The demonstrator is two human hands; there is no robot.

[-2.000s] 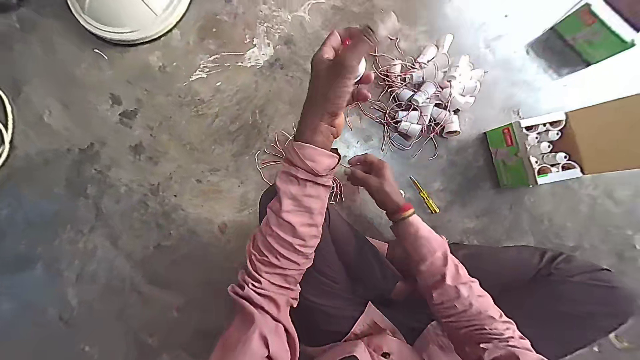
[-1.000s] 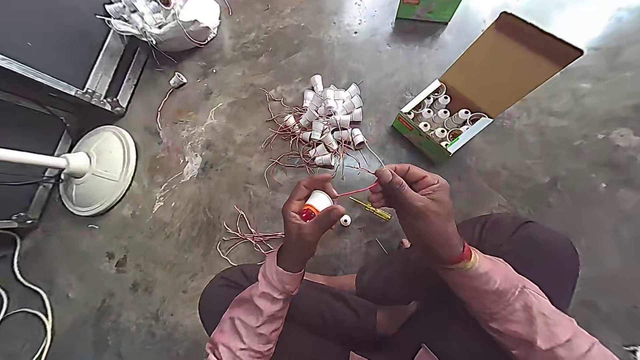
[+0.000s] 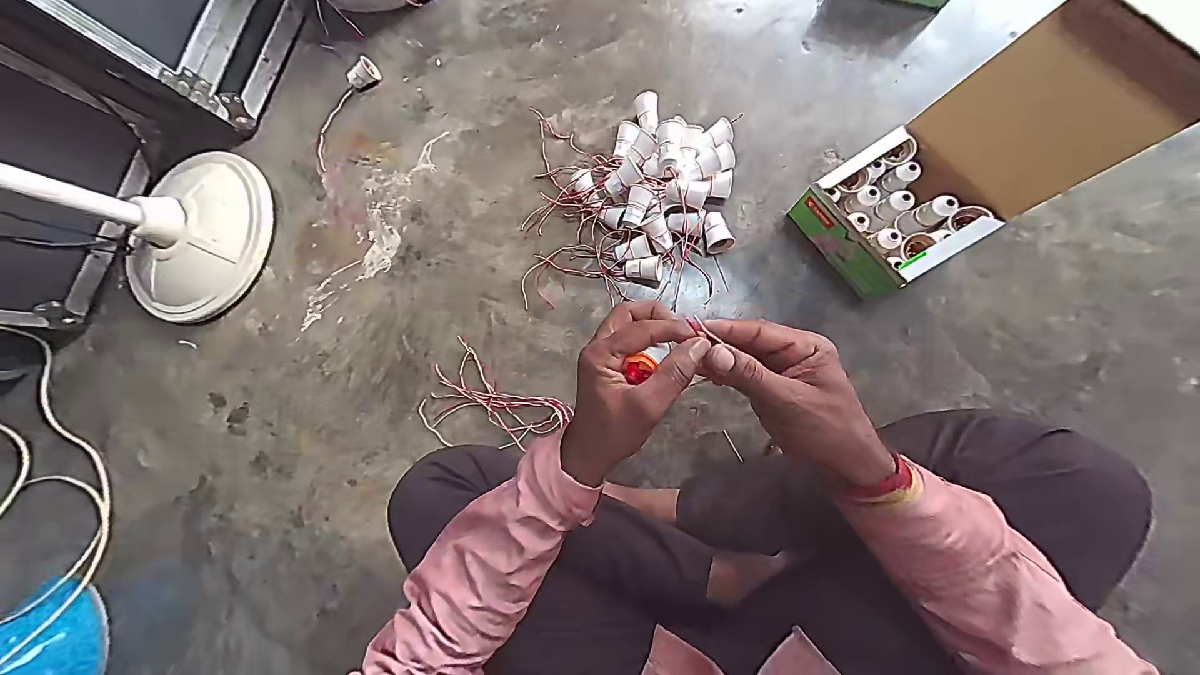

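My left hand (image 3: pixel 633 384) holds a white lamp holder with an orange and red end (image 3: pixel 643 364) in its palm, partly hidden by the fingers. Between its thumb and forefinger and those of my right hand (image 3: pixel 792 384), a thin red and white wire (image 3: pixel 698 328) is pinched, the fingertips of both hands meeting. Beyond the hands lies a heap of white lamp holders (image 3: pixel 670 169) with red and white wires attached. Loose wires (image 3: pixel 502 403) lie on the floor left of my left wrist.
An open green cardboard box (image 3: pixel 844 248) of white lamp holders stands at the right. To the left are a white round stand base (image 3: pixel 202 239), black cases with metal edges (image 3: pixel 187 56), a coiled cable (image 3: pixel 98 487) and a single wired holder (image 3: pixel 364 73) on the floor.
My hands have come together; one second ago they were apart with a red wire stretched between them. The view has shifted since two seconds ago, when my left hand was raised over the floor.
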